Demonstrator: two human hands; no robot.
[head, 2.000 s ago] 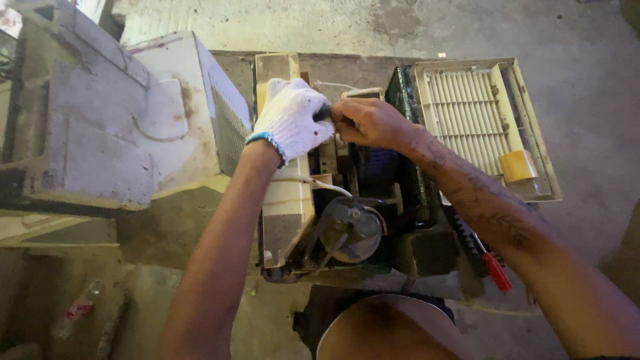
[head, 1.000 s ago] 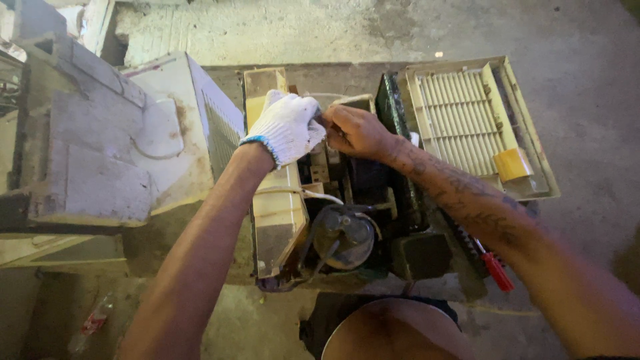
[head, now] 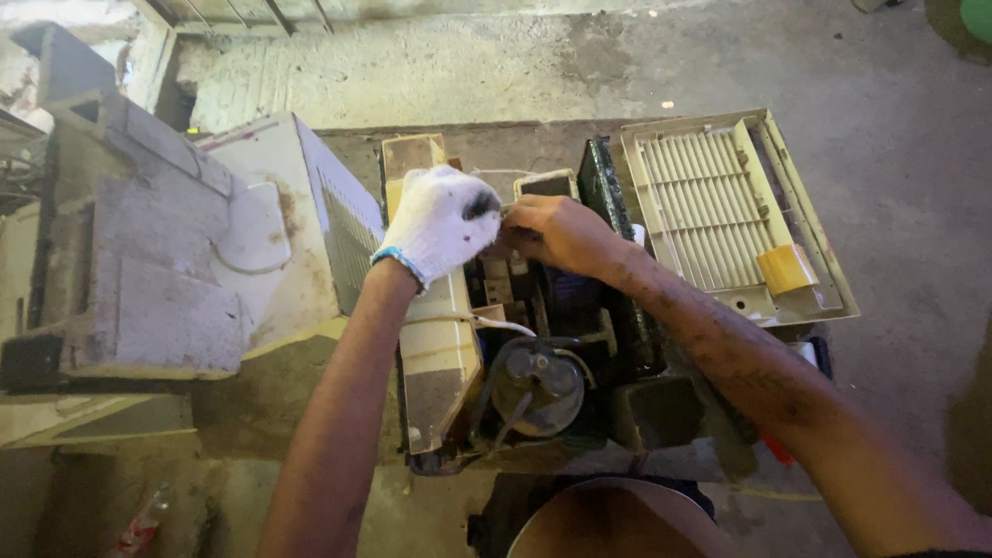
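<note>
An opened window-type air conditioner lies before me, with a round black compressor (head: 539, 387) near its front, a pale housing panel (head: 438, 356) along its left side and dark coil fins (head: 608, 186) on its right. Over its upper middle, my left hand (head: 446, 221), in a white knit glove with a dark stain, has its fingers curled. My bare right hand (head: 562, 232) meets it from the right, thumb and fingers pinched together. Whatever small part lies between the fingertips is too hidden to name. A pale cable (head: 504, 323) runs across the panel toward the compressor.
On the right lies a cream louvred front grille (head: 697, 209) with a yellow tape roll (head: 787, 269) on it. A dirty white metal casing (head: 271, 155) and a grey plastic housing (head: 155, 294) stand at left. A red-handled tool (head: 775, 448) is partly under my right forearm. A plastic bottle (head: 146, 523) lies lower left.
Both hands stay together over the upper middle of the unit, with only small shifts of the fingers. The view has moved slightly.
</note>
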